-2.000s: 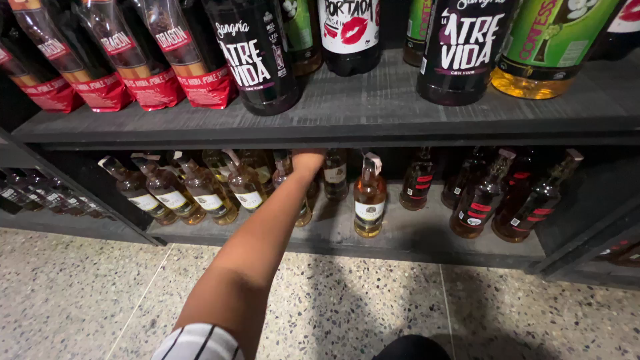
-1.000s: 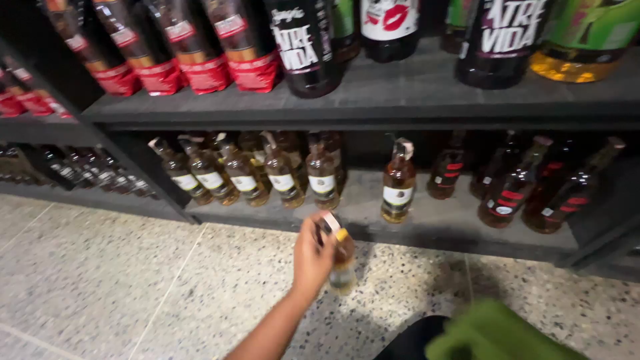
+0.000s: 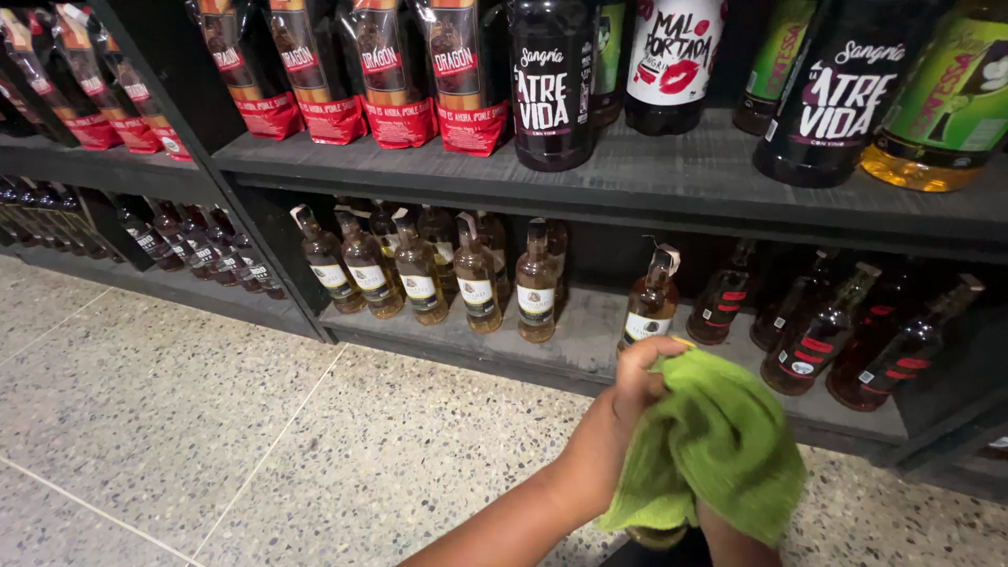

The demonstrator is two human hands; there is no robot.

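Observation:
My left hand (image 3: 622, 417) is closed at the upper left edge of a green cloth (image 3: 709, 441), around the top of a glass bottle mostly hidden by the cloth. The bottle's base (image 3: 657, 537) shows below. My right hand (image 3: 732, 539) is under and behind the cloth, pressing it round the bottle; its fingers are hidden. Behind the hands, one white-labelled bottle (image 3: 650, 303) stands alone on the lower shelf. To its left stand several matching amber bottles (image 3: 476, 283), and to its right are darker bottles with red labels (image 3: 819, 339).
The upper shelf (image 3: 630, 177) overhangs the lower bottles and holds large sangria bottles (image 3: 554, 87) and red-based packs (image 3: 470, 87). A black upright divider (image 3: 228, 189) stands at the left. Speckled floor (image 3: 236, 441) lies in front of the lower shelf's front edge (image 3: 472, 366).
My left hand has drawn back from inside the lower shelf with a bottle, and both are now nearer my body. The green cloth has come in from the lower right and covers most of the bottle.

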